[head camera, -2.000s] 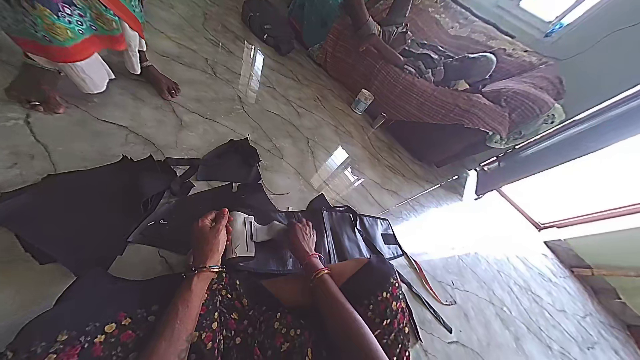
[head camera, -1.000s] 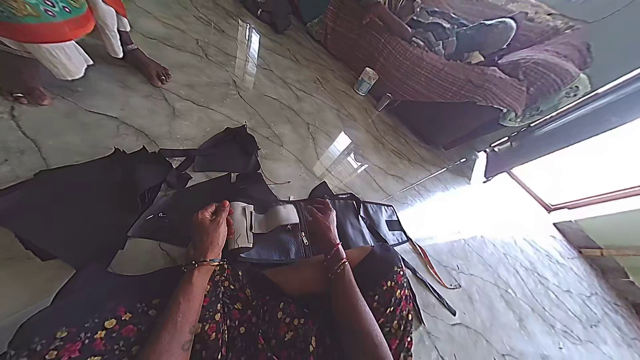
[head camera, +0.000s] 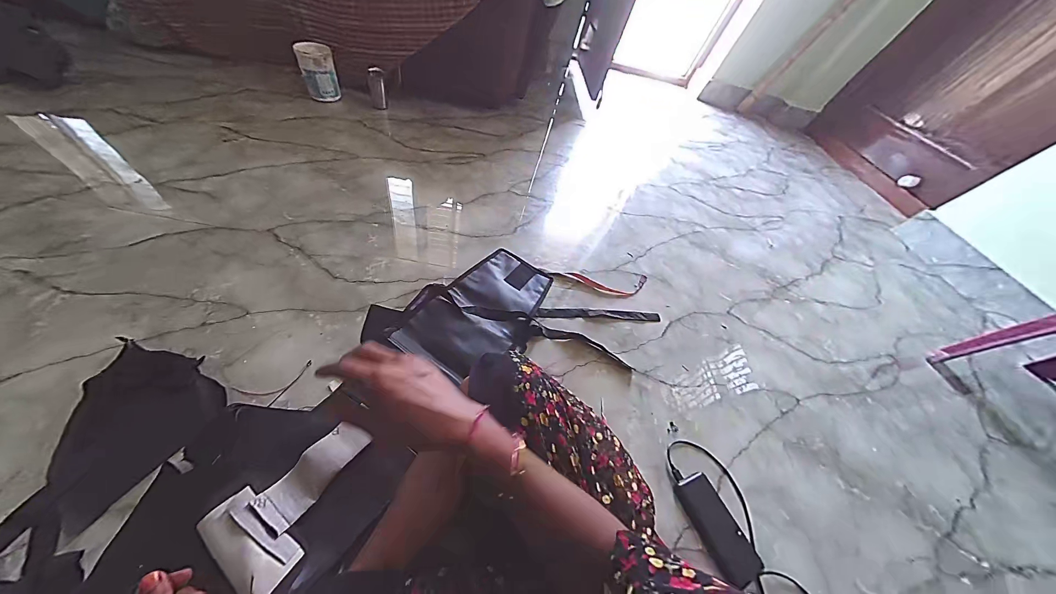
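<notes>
My right hand (head camera: 396, 392), blurred and wearing bangles, is over the near end of a shiny black bag-like piece (head camera: 470, 326) with straps; whether it touches or holds anything is unclear. Only the fingertips of my left hand (head camera: 165, 582) show at the bottom left edge, beside black fabric; its grip is hidden. Between the hands, a folded off-white strip (head camera: 318, 466) lies on the black material. More black fabric (head camera: 136, 421) with jagged edges spreads over the floor at left. An orange-red strap (head camera: 606, 285) and black straps (head camera: 598, 314) trail from the bag-like piece.
My knee in floral cloth (head camera: 577, 445) is beside the right forearm. A black power adapter (head camera: 718, 528) with a cable lies at lower right. A white container (head camera: 318, 73) and a small metal cylinder (head camera: 377, 87) stand by the covered furniture. A brown door (head camera: 932, 99) is at upper right.
The view has swung to the right. My right hand has left the dark piece's zipper area and moved toward the left, across the leg. My left hand no longer grips the off-white strip's end in view.
</notes>
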